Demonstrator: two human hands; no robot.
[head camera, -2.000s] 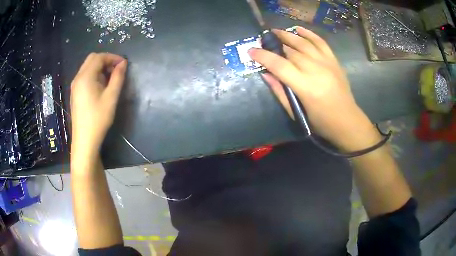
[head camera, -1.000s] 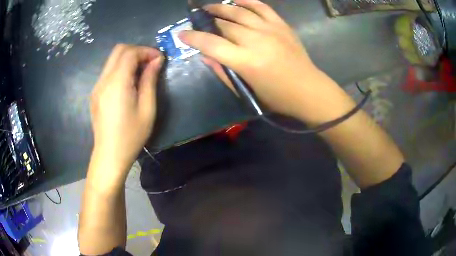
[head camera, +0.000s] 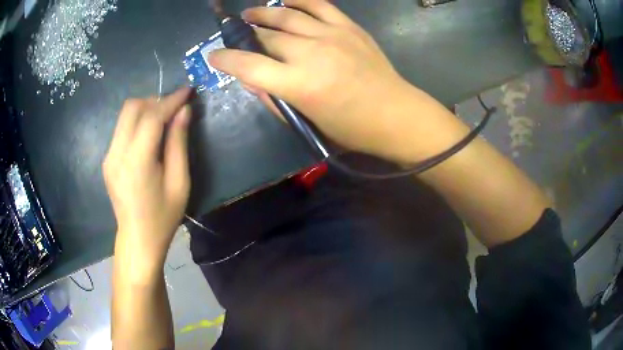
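Note:
A blue circuit board (head camera: 199, 70) with a white middle lies on the dark bench. My right hand (head camera: 328, 82) holds the black soldering iron (head camera: 300, 126), and one fingertip rests on the board's white part. The iron's front end points up, away from the board, and is cut off by the top edge. My left hand (head camera: 147, 160) has its fingertips pinched at the board's lower left corner. A thin solder wire (head camera: 160, 74) rises above its fingers, and a strand also trails below the hand. Whether a tiny part is pinched there is hidden.
A pile of small clear components (head camera: 63, 42) lies at the upper left. Black racks (head camera: 24, 232) stand at the far left. A round yellow-rimmed pot (head camera: 557, 31) is at the upper right, above a red stool (head camera: 586, 81). The iron's cord (head camera: 410, 171) crosses my right wrist.
The view has shifted right. My left hand has come from beside the board to its left end, and a wire now shows above its fingers. My right hand still holds the iron over the board.

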